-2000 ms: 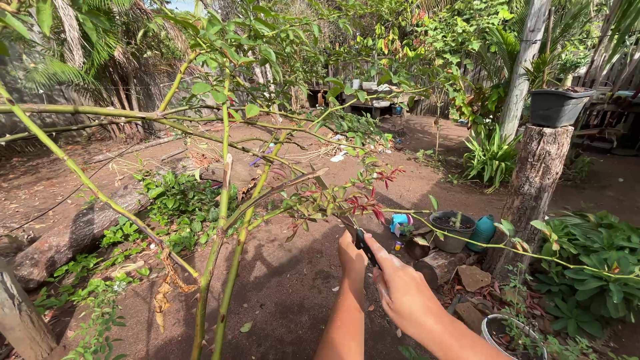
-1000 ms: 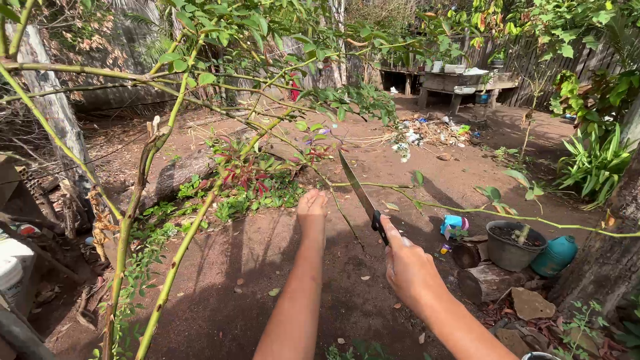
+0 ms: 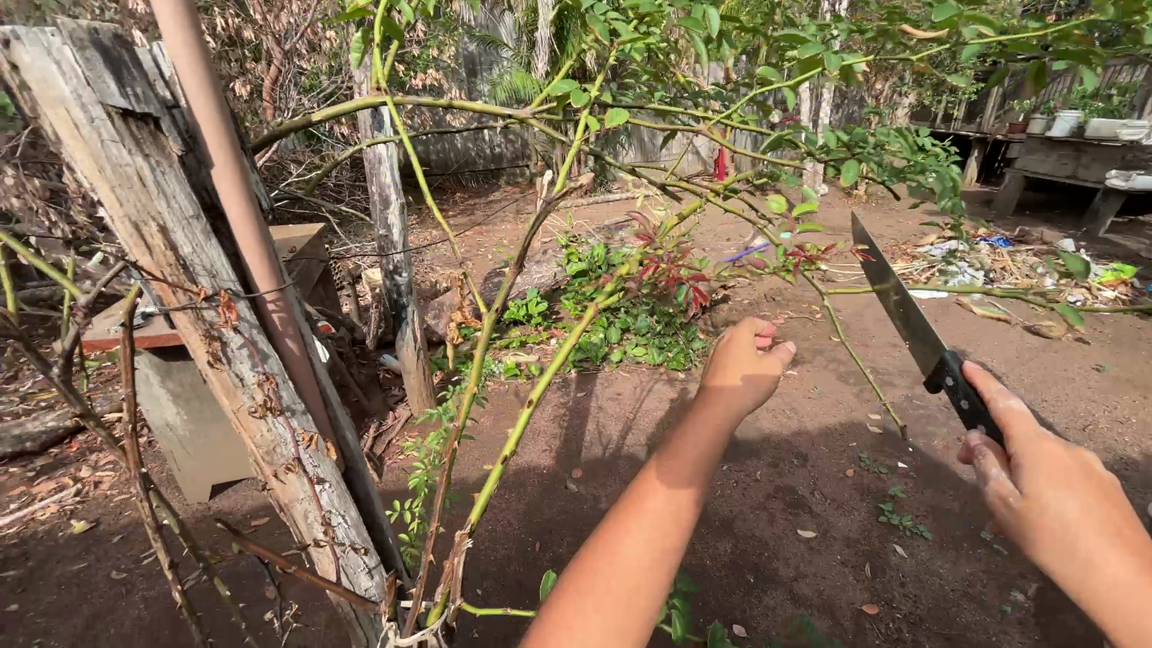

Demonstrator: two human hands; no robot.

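My right hand (image 3: pixel 1035 459) grips the black riveted handle of a knife (image 3: pixel 909 315), its long steel blade pointing up and to the left. My left hand (image 3: pixel 747 364) is raised at the middle, fingers curled; whether it pinches anything thin cannot be told. Just above it, reddish young leaves (image 3: pixel 675 274) grow on the thorny green stems of a rose-like shrub (image 3: pixel 517 423). One thin green cane (image 3: pixel 846 346) hangs down between my left hand and the blade.
A weathered wooden post (image 3: pixel 225 333) with a pipe beside it leans at the left. Dry thorny twigs (image 3: pixel 135 450) stand in front. Behind are a thinner post (image 3: pixel 391 234), a litter pile (image 3: pixel 1008 261) and a wooden bench (image 3: pixel 1062 166) bearing pots.
The view has swung left. My hands, close together at the stems two seconds ago, are now apart, with the knife still in my right hand.
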